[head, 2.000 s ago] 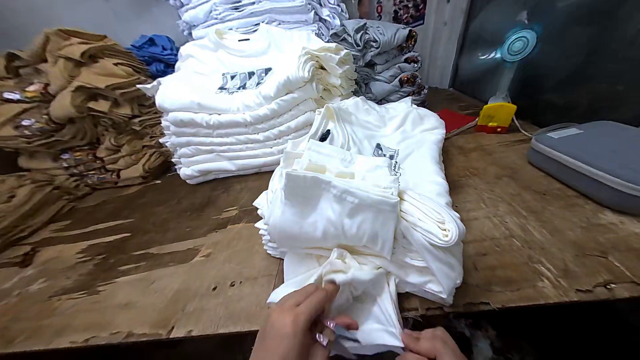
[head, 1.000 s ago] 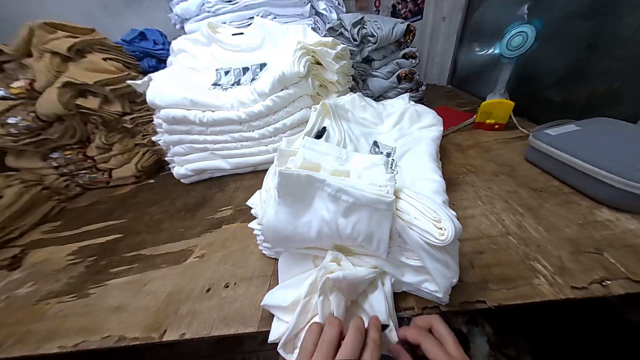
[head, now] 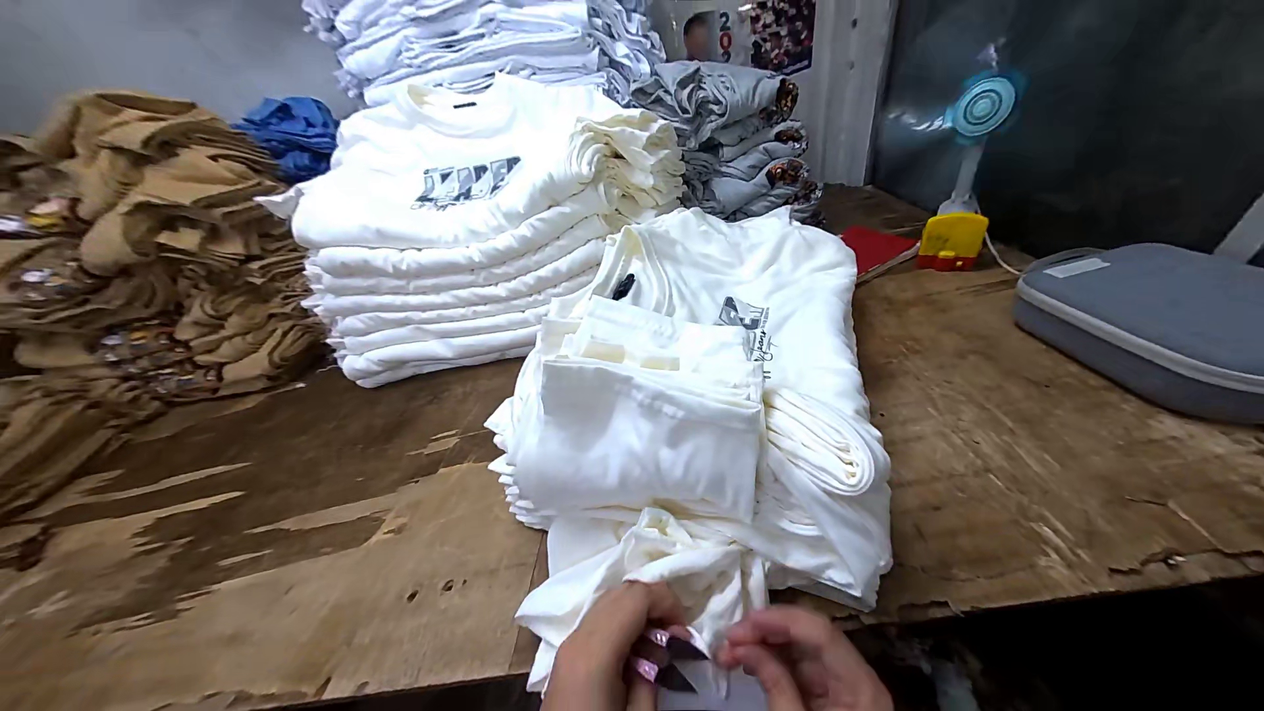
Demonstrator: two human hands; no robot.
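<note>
At the table's front edge, my left hand is closed around small thread snippers with dark blades and pinkish parts, beside a bunched white cloth. My right hand is just right of the blades, its thumb and fingertips pinched together at the cloth; whether they grip it is blurred. Behind the hands lies a pile of white printed T-shirts, with folded white fabric pieces on top and a rolled white piece at their right.
A neat stack of white T-shirts stands behind left, brown garments at far left. Grey folded garments are at the back. A small fan with a yellow base and a grey zippered case are on the right of the wooden table.
A second ago the left fingers lay spread on the bunched cloth; now that hand is turned, with the snippers showing. The right hand has come in beside the blades.
</note>
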